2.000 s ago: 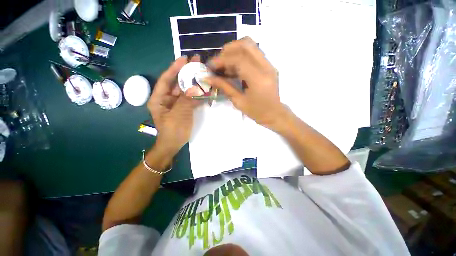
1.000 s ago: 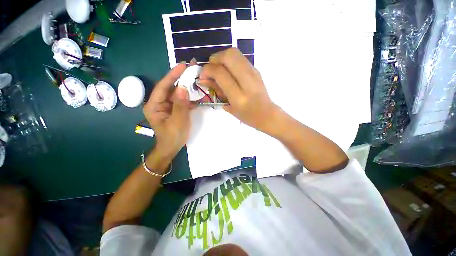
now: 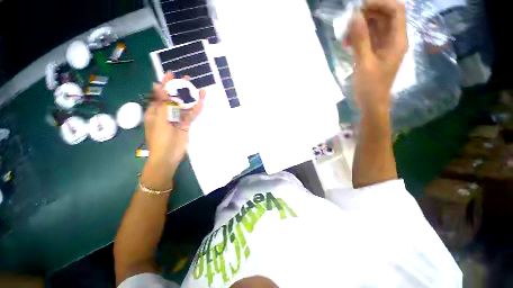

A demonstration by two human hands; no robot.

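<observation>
My left hand (image 3: 167, 132) holds a round white housing (image 3: 190, 102) with its open side up and a dark patch at its centre. A small silver cell (image 3: 173, 113) with a yellow end hangs against the palm below the housing. My right hand (image 3: 378, 50) is raised at the upper right over the plastic bag, blurred. Its fingers are curled near something white and blurred at the fingertips; whether they hold it is unclear.
Several round housings (image 3: 102, 127) with wires and cells lie at left on the green mat (image 3: 129, 180). Black-pad adhesive sheets (image 3: 188, 63) and white paper (image 3: 270, 84) lie centrally. A crinkled bag (image 3: 436, 73) lies right; a pale bin (image 3: 333, 169) sits below the bench edge.
My right hand has left the housing and moved far right over the bag. My left hand still holds the housing, now with its cell visible. The view has turned and shifted right, showing the bin.
</observation>
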